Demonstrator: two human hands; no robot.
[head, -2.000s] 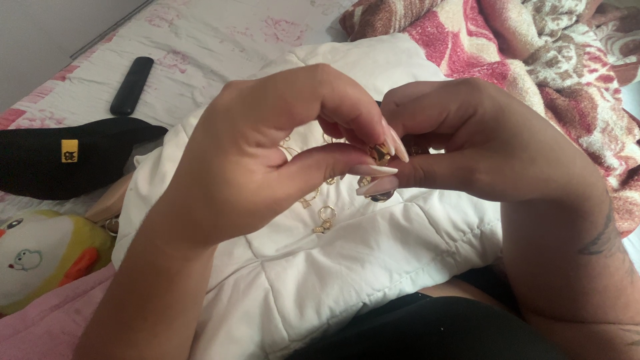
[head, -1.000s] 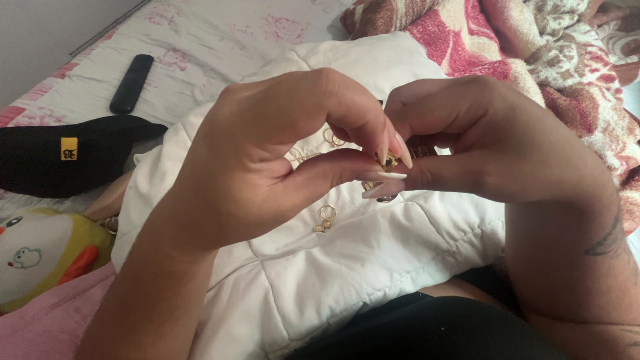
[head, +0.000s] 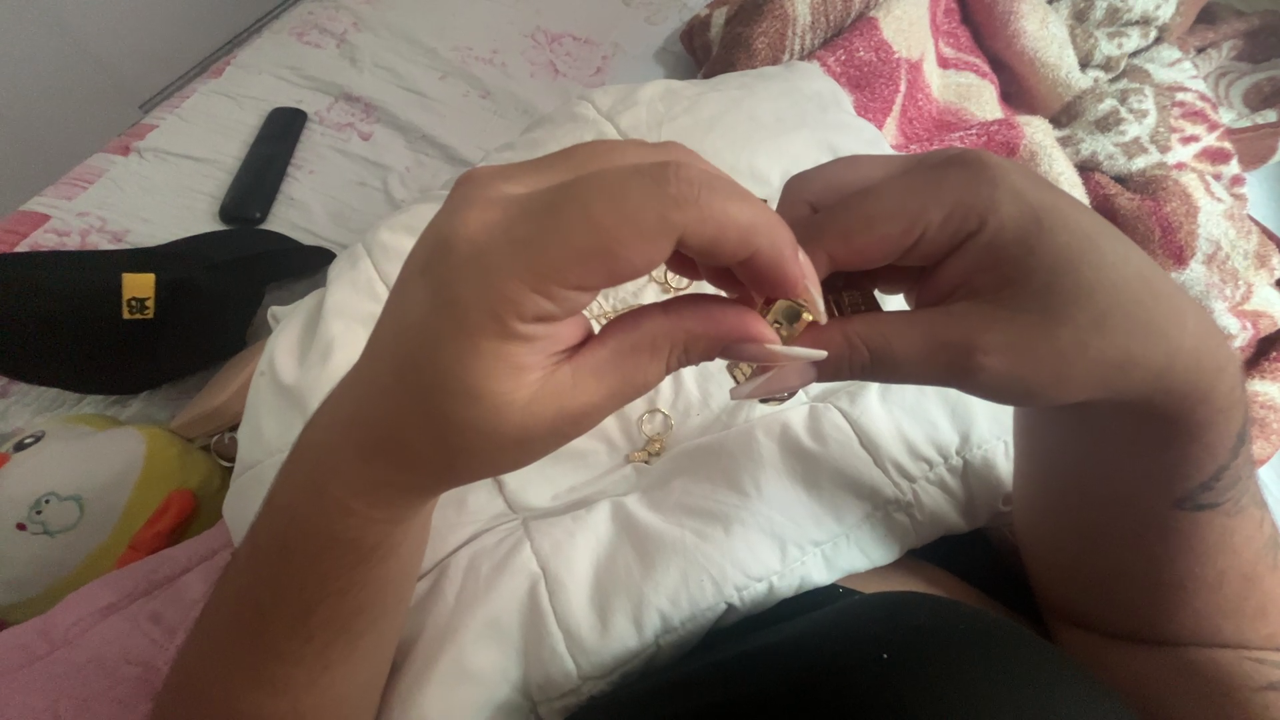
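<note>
A small gold-coloured piece of jewellery (head: 790, 318) is pinched between the fingertips of my left hand (head: 590, 300) and my right hand (head: 930, 280), which meet above a white quilted cover (head: 620, 560). Both hands have long pale nails. A dark brown, shiny piece (head: 853, 302) shows between the fingers of my right hand. Below the fingertips, another gold piece (head: 741, 373) is partly hidden. On the cover lie a gold ring (head: 656, 423) beside small gold pieces (head: 645, 453), and more gold rings (head: 671, 279) show behind my left thumb.
A black remote-like object (head: 263, 165) lies on the floral sheet (head: 420, 90) at the upper left. Below it are a black cloth item with a yellow tag (head: 140, 300) and a plush bird (head: 100, 500). A red and beige patterned blanket (head: 1000, 110) is bunched at the upper right.
The gold piece at my fingertips has been turned a little. Both hands stay close together in nearly the same place.
</note>
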